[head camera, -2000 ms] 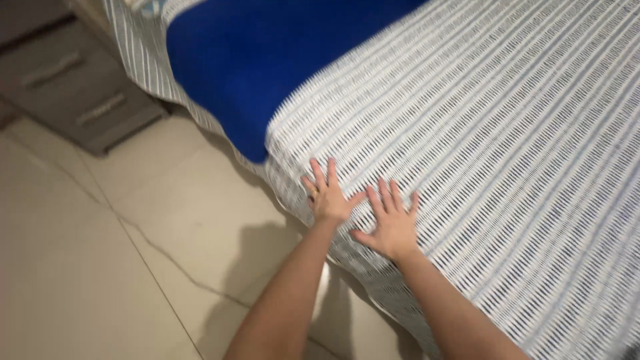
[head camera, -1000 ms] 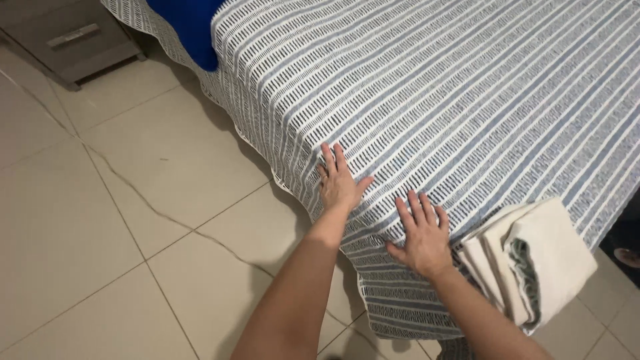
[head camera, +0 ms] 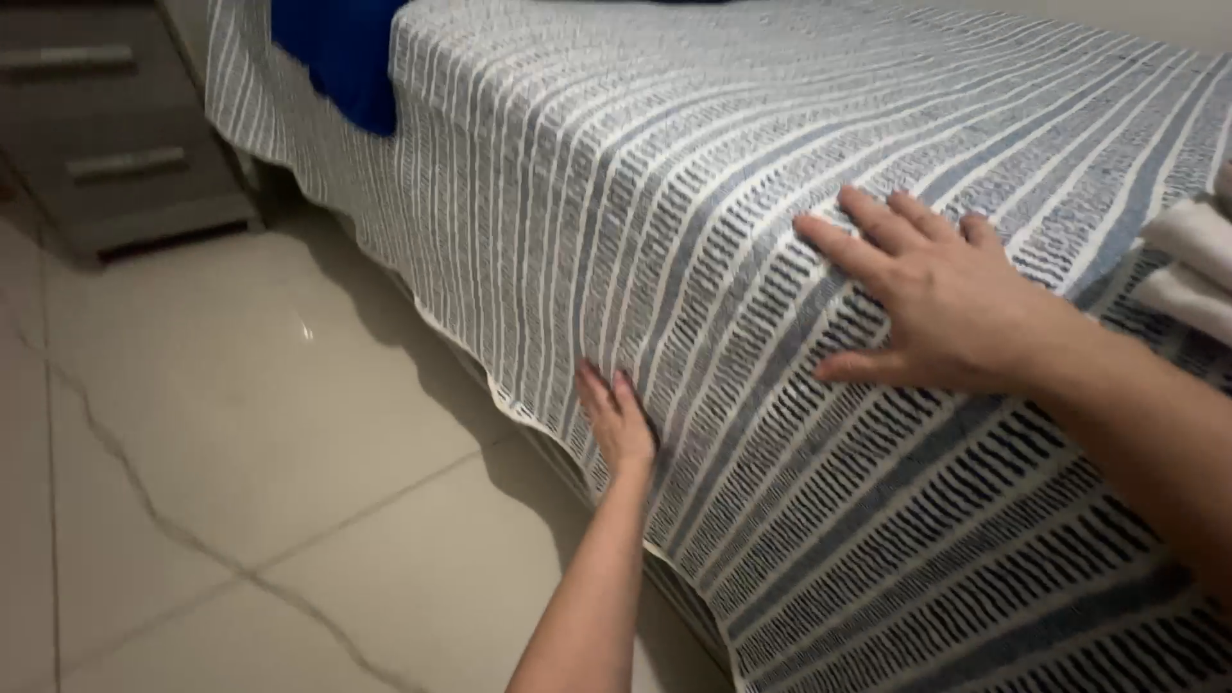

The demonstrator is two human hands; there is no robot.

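A blue, white and dark striped bedspread (head camera: pixel 731 241) covers the bed and hangs down its near side. My left hand (head camera: pixel 616 419) lies against the hanging side, a little above the wavy hem, its fingers pointing up. On the upper part, close to the bed's edge, my right hand (head camera: pixel 924 289) rests palm down with the fingers spread. Neither hand grips the cloth. A blue cloth (head camera: pixel 342 67) hangs over the bed's side at the upper left. Folded whitish fabric (head camera: pixel 1193 255) sits on the bed at the right edge of the view, partly cut off.
A grey-brown drawer unit (head camera: pixel 106 125) with pale handles stands on the floor beyond the bed at the upper left. Cream floor tiles (head camera: pixel 221 433) run along the bed, with a thin cable (head camera: pixel 173 529) lying across them. A pale wall is at the top right.
My left hand has moved from the bed's upper edge down onto the hanging side of the bedspread. The hands are farther apart. The view has shifted to a lower, closer angle.
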